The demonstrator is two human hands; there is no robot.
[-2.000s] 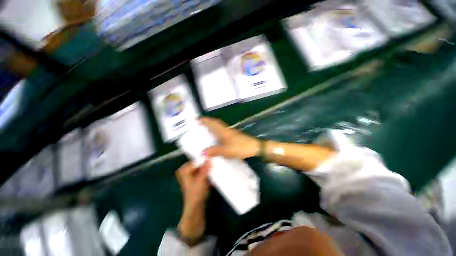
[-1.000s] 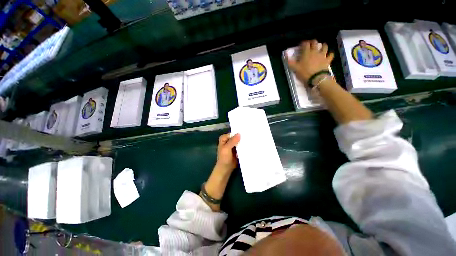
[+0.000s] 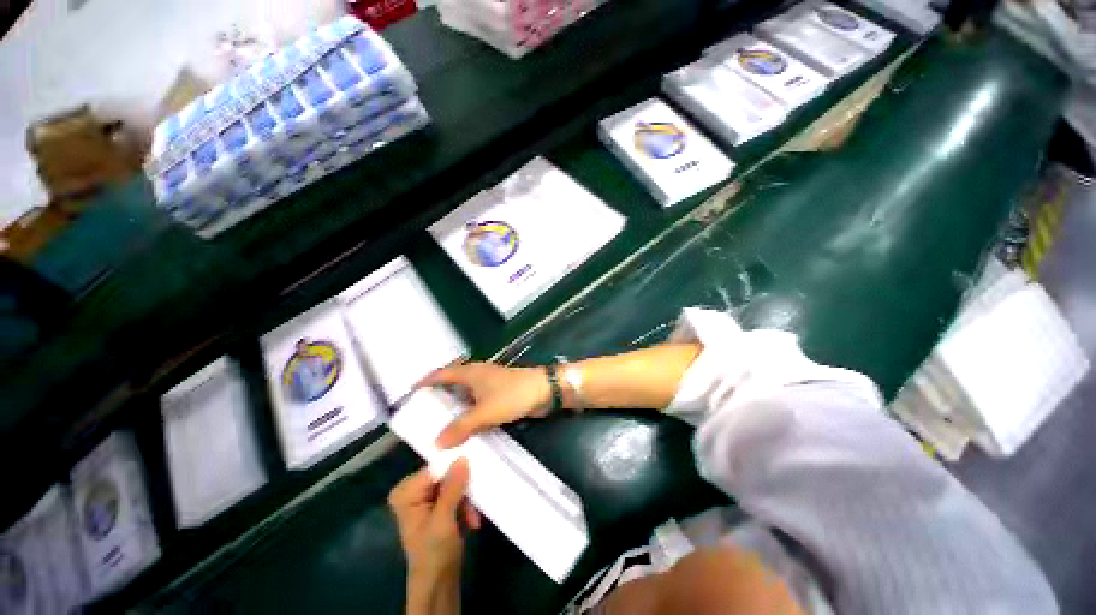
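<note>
A white stack of inner trays (image 3: 523, 505) is held tilted over the near bench edge. My left hand (image 3: 430, 517) grips it from below at its left side. My right hand (image 3: 487, 402) is on its upper end, fingers on the top piece; a thin gap shows along the stack's right side. Just beyond, a white box base (image 3: 403, 327) lies beside a box lid (image 3: 315, 382) with a round blue-and-yellow picture. The base's near end is close behind my right hand.
More lids and bases line the dark green belt (image 3: 349, 475), including a lid (image 3: 493, 246) and another lid (image 3: 665, 147). Blue-and-white wrapped bundles (image 3: 289, 126) sit on the far shelf. A white stack (image 3: 1004, 360) is at the right, beyond the green bench (image 3: 841, 240).
My right hand has come back from a base on the belt to the held stack. The stack is now tilted more. The view has turned, showing the bundles and the right-hand stack.
</note>
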